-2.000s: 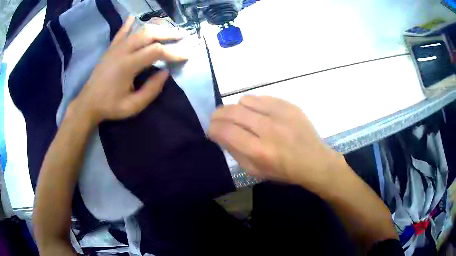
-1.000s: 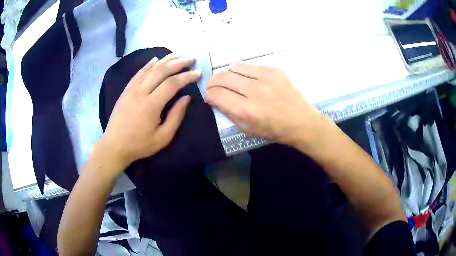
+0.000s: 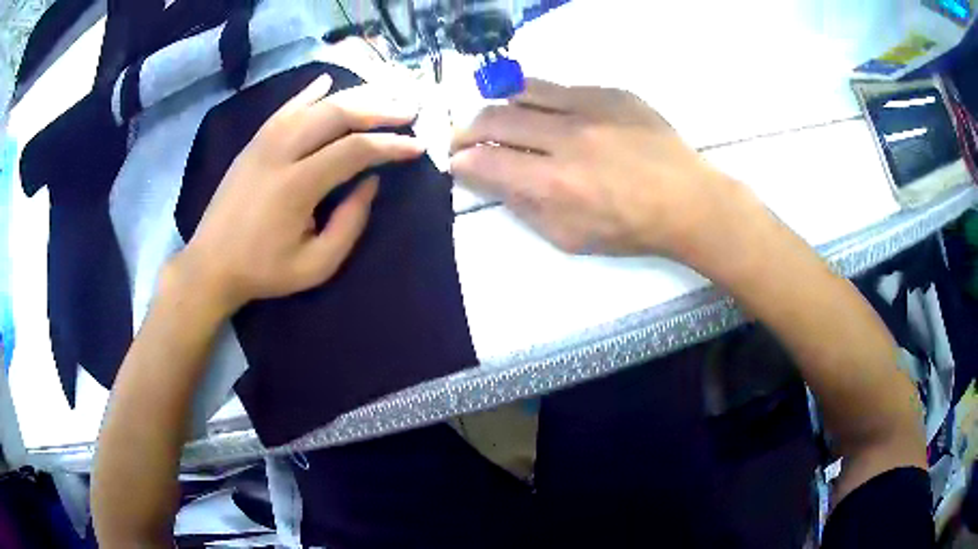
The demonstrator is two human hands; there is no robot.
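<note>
A dark fabric panel (image 3: pixel 365 290) lies on the white machine table, its lower edge at the ruler-marked front edge. A pale grey piece with dark strips (image 3: pixel 177 75) lies under and left of it. My left hand (image 3: pixel 311 193) rests flat on the dark panel, fingers spread, fingertips near its right edge. My right hand (image 3: pixel 568 166) is right of that edge, fingers together, fingertips at the cloth edge below the needle area; whether they pinch cloth is hidden. The presser foot and needle area (image 3: pixel 434 54) is just above the fingertips, with a blue knob (image 3: pixel 499 77) beside it.
Silver ruler tape (image 3: pixel 558 370) runs along the table's front edge. A small dark screen in a pale frame (image 3: pixel 912 127) stands at the right. Grey and black cut pieces (image 3: pixel 912 322) hang beyond the right edge. More cut pieces (image 3: pixel 231 504) lie below the table at lower left.
The dark panel has moved up toward the needle, and its lower end now lies on the table edge. My right hand has moved up with its fingertips near the machine head. The view has shifted.
</note>
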